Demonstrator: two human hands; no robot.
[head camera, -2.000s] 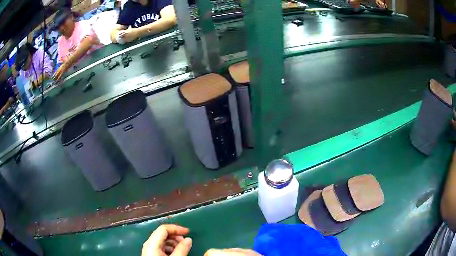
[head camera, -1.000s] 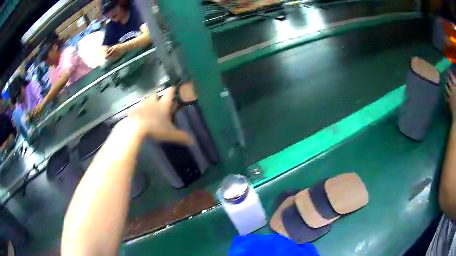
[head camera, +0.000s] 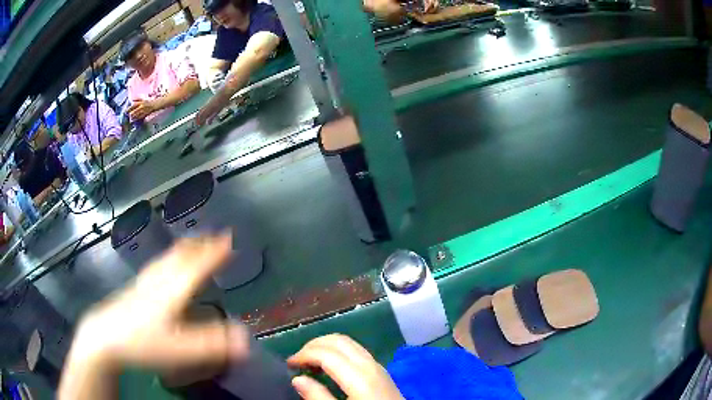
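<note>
A grey speaker (head camera: 264, 373) with a dark-rimmed brown top is low in the picture, between my hands on the near side of the rail. My left hand (head camera: 156, 324), strongly blurred, is over its top with thumb and fingers spread; whether it grips is unclear. My right hand (head camera: 347, 367) has its fingers curled beside the speaker's right side; contact is unclear. A bunched blue cloth (head camera: 453, 376) is right of my right hand, cut off by the bottom edge. A white bottle (head camera: 421, 311) with a silver cap stands behind the cloth.
Loose end panels (head camera: 567, 298) overlap right of the bottle. Two black-topped speakers (head camera: 238, 262) stand on the belt beyond the rail (head camera: 312, 306). A wood-topped speaker (head camera: 361, 191) is partly behind the green post (head camera: 371, 117). Another speaker (head camera: 681, 181) stands far right. People sit across the line.
The front wood-topped speaker has left its place by the post, and a speaker is now between my hands. My left hand reached over the belt, then came back. My right hand has reappeared.
</note>
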